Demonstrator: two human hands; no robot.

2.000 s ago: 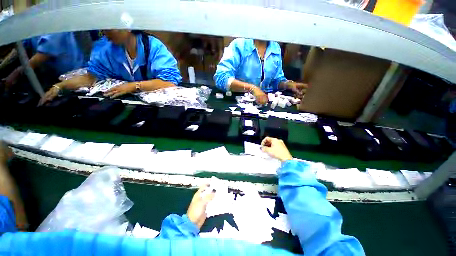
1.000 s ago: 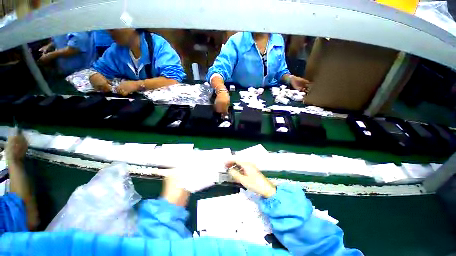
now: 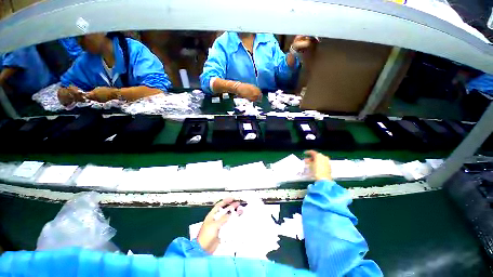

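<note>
My left hand is at the near side of the belt, fingers curled on a small white slip, at the left edge of a loose pile of white slips on the green surface. My right hand is reached forward over the row of flat white booklets in clear bags. Its fingertips are beside a tilted white slip on that row; whether they grip anything is too small to tell.
A crumpled clear plastic bag lies at left. A pale worn rail crosses before me. Black boxes line the far side. Two workers in blue smocks sit opposite, near small white parts. A pale shelf arches overhead.
My hands have parted: the right has moved forward to the row, the left back to the pile. The large white sheet between them no longer shows there. The black boxes have shifted along.
</note>
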